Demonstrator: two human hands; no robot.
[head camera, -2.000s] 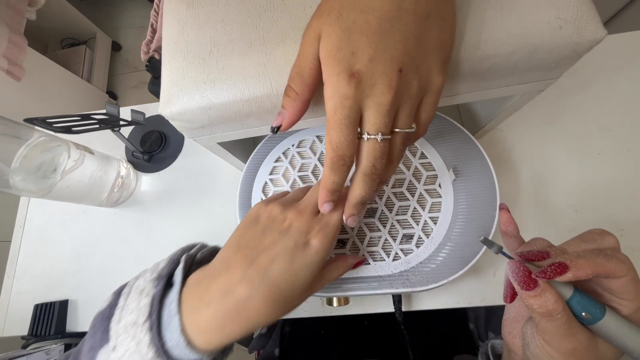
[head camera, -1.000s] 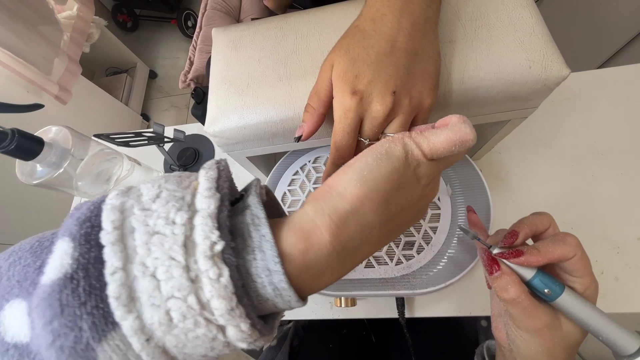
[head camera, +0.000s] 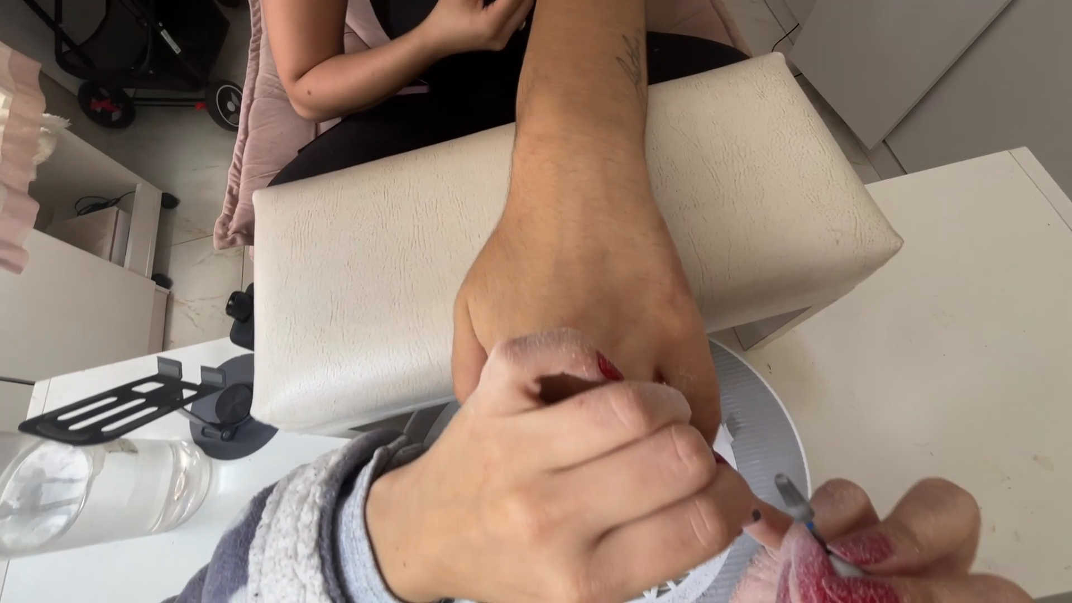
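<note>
My left hand, in a fleecy grey and white sleeve, is closed around the fingers of the other person's hand. That person's forearm lies across a cream padded armrest. One dark-tipped finger pokes out by my knuckles. At the lower right, my right hand, with glittery red nails, holds an electric nail file by its grip, its grey bit pointing up and left, close to that fingertip but apart from it. Beneath the hands is a grey nail dust collector, mostly hidden.
To the left stand a black phone or tablet holder on a round base and a clear bottle of liquid. White tabletop extends on the right. Beyond the armrest are the seated person's other arm and a wheeled black frame.
My left hand, earlier over the dust collector, is now wrapped around the other person's fingers. The file bit is now close to a fingertip. The view has shifted to show more of the other person.
</note>
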